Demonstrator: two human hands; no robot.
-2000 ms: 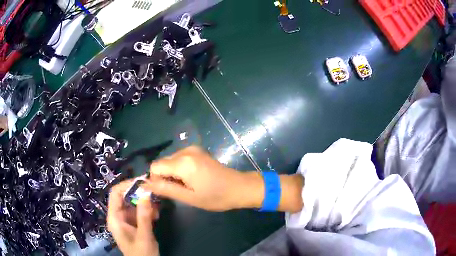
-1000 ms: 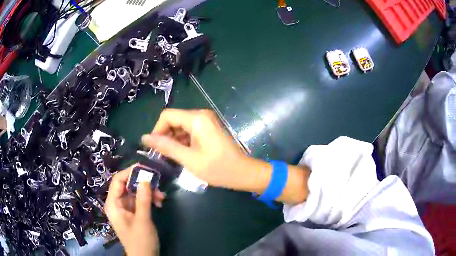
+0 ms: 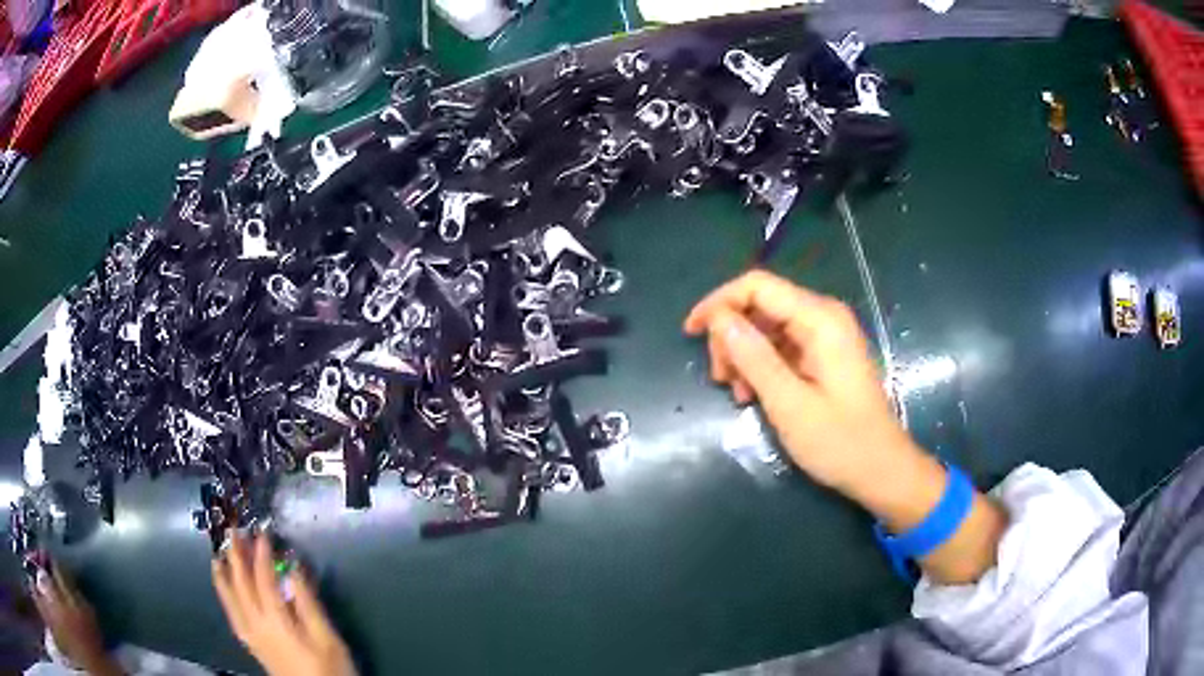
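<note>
My left hand (image 3: pixel 280 618) is low at the left, palm down, fingers extended by a small dark item (image 3: pixel 227 512) at the heap's near edge. A small green spot shows between the fingers; whether the hand grips anything is unclear. My right hand (image 3: pixel 808 383) is over the mat right of the heap, with a blue wrist band (image 3: pixel 935 523). Its fingers are loosely bent, with nothing visible in them. A large heap of black spring clips (image 3: pixel 383 284) with silver handles lies at left and centre. A shiny clear film-like piece (image 3: pixel 755 441) lies below my right hand.
Two small open watch cases (image 3: pixel 1124 304) lie at the right. Display modules with orange flex cables (image 3: pixel 1059 132) lie at upper right. A red tray (image 3: pixel 1172 66) is at the upper right edge. Another person's hand (image 3: pixel 69 621) is at the lower left, near a dark item.
The view has swung left. My left hand has moved away from my right and no longer visibly holds up the dark screen piece with the white patch. My right hand has moved apart from it.
</note>
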